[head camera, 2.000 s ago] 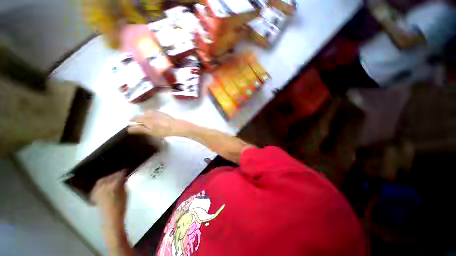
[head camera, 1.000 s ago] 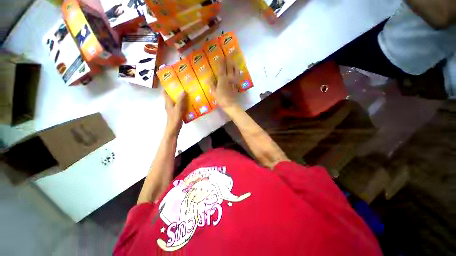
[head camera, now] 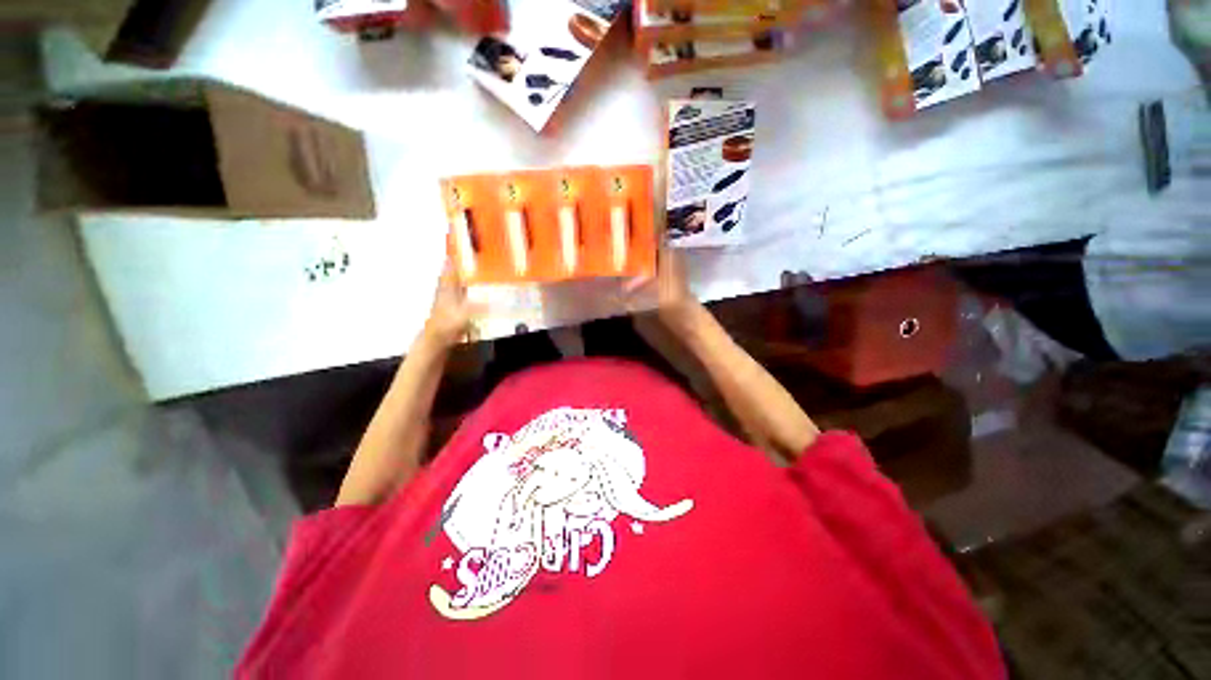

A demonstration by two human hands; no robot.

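Observation:
My left hand (head camera: 453,303) and my right hand (head camera: 668,287) press on the two ends of a row of several orange retail boxes (head camera: 547,226) near the table's front edge. The row shows its plain orange side with pale slots. My fingers are partly hidden behind and beside the row. A single retail box (head camera: 709,173) lies just right of the row with its white picture face up. An open brown carton (head camera: 295,157) lies on its side at the left, its dark mouth facing left.
More retail boxes (head camera: 546,59) lie across the back of the white table (head camera: 239,299). Boxes also stand at the back right (head camera: 936,51). A red-orange stool (head camera: 892,326) is beyond the front edge at the right. A person's pale clothing (head camera: 1153,288) shows at the right edge.
The row now shows its plain orange side instead of the yellow-orange one, and has fewer boxes. One box lies apart at its right. My hands have moved to the row's ends. The view has turned.

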